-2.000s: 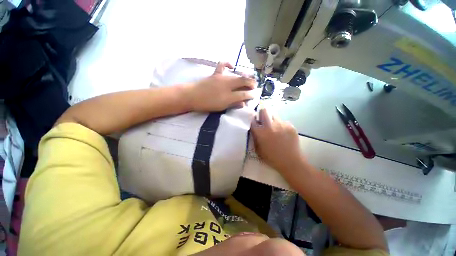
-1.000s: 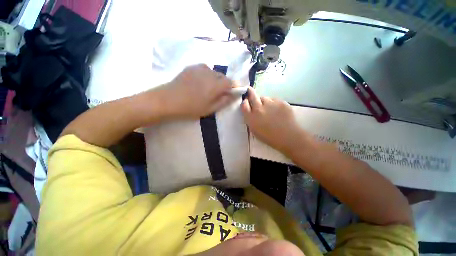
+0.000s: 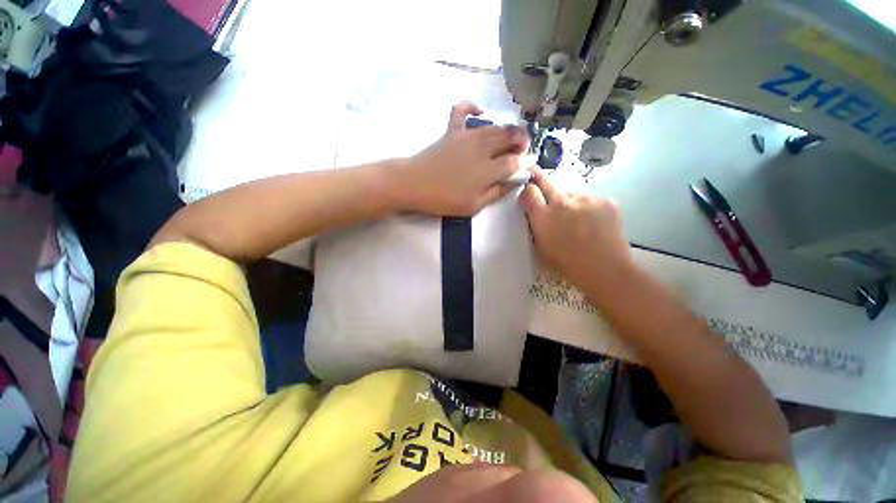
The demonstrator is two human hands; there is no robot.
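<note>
The white panel (image 3: 378,295) lies on the machine table and hangs over its front edge to my lap. A black strip (image 3: 457,285) runs down it, partly covered by my left hand. My left hand (image 3: 467,167) lies on the panel just left of the needle, its fingertips holding the panel's edge. My right hand (image 3: 575,221) holds the same edge just below the needle, fingertips close to my left ones. The presser foot (image 3: 535,133) is beside my left fingertips; the needle tip is too small to make out.
The sewing machine head (image 3: 629,59) with blue lettering stands over the top right. Thread snips (image 3: 732,236) with red handles lie right of the needle. A heap of black fabric (image 3: 108,128) is at the left. A printed ruler (image 3: 776,344) runs along the table's front edge.
Since one second ago, my left hand has moved up close to the presser foot, and the panel's edge is nearer the needle. The camera view has also shifted.
</note>
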